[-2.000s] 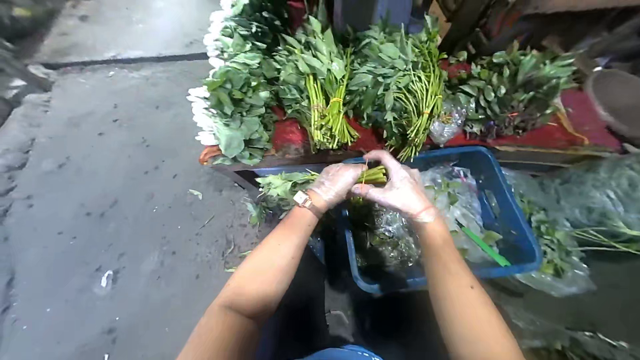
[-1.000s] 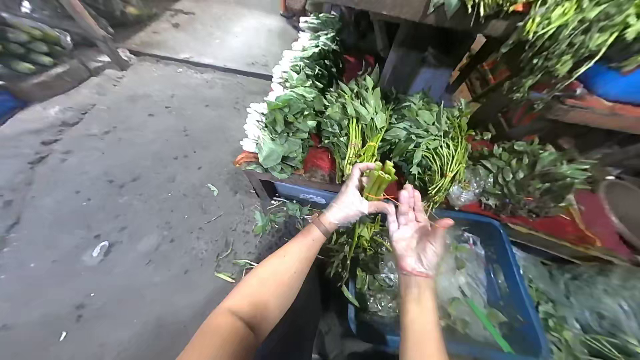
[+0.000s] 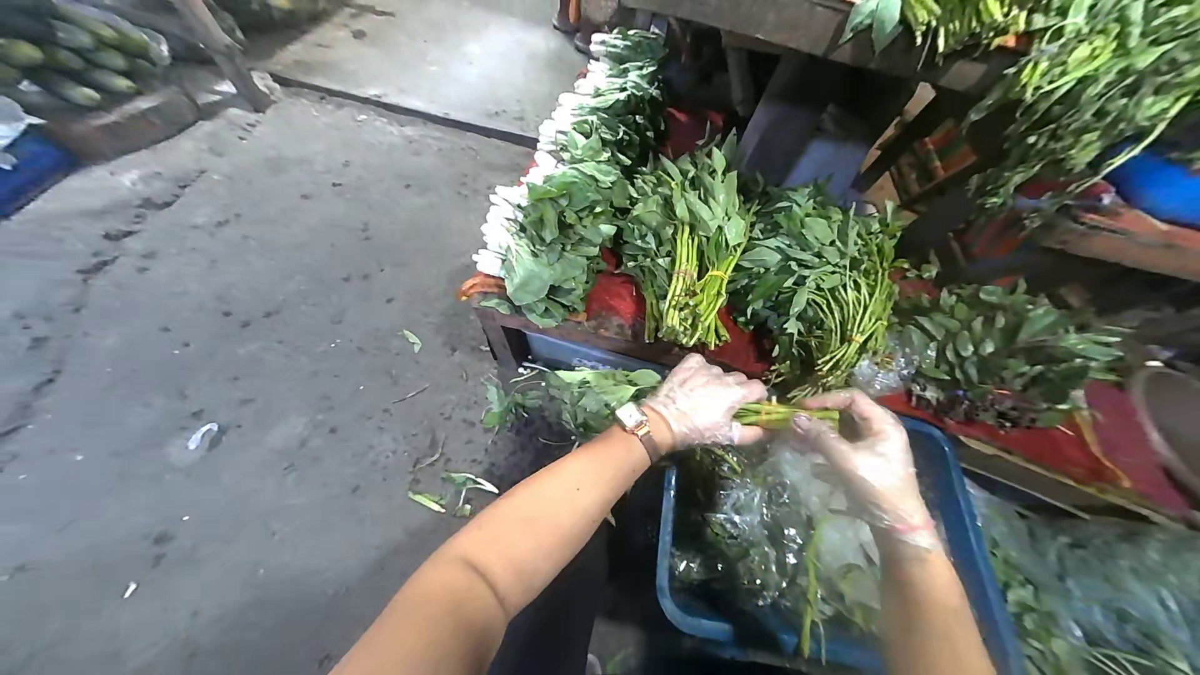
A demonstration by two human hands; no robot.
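My left hand (image 3: pixel 705 401), in a thin clear plastic glove and with a watch at the wrist, grips a bunch of leafy greens (image 3: pixel 600 394). Its leaves point left, and its green stems (image 3: pixel 783 414) stick out to the right with a band around them. My right hand (image 3: pixel 867 455), gloved too, holds the stem ends between thumb and fingers. Below both hands is a blue plastic crate (image 3: pixel 667 562) with clear plastic bags (image 3: pixel 769 525) and some greens inside. Tied bunches of leafy greens (image 3: pixel 698 244) lie on the stand just beyond my hands.
White-stemmed greens (image 3: pixel 562 187) line the stand's left edge, on red cloth (image 3: pixel 614 305). More bunches (image 3: pixel 834 272) and dark leafy sprigs (image 3: pixel 1012 347) lie rightward. A round container (image 3: pixel 1167 422) is at far right. Fallen leaves (image 3: pixel 450 492) lie on the concrete floor (image 3: pixel 281 375). A wooden shelf (image 3: pixel 797 28) stands beyond.
The bunch, held with its stem ends up a second ago, now lies sideways with its leaves to the left. My right hand, open then, has closed on the stem ends.
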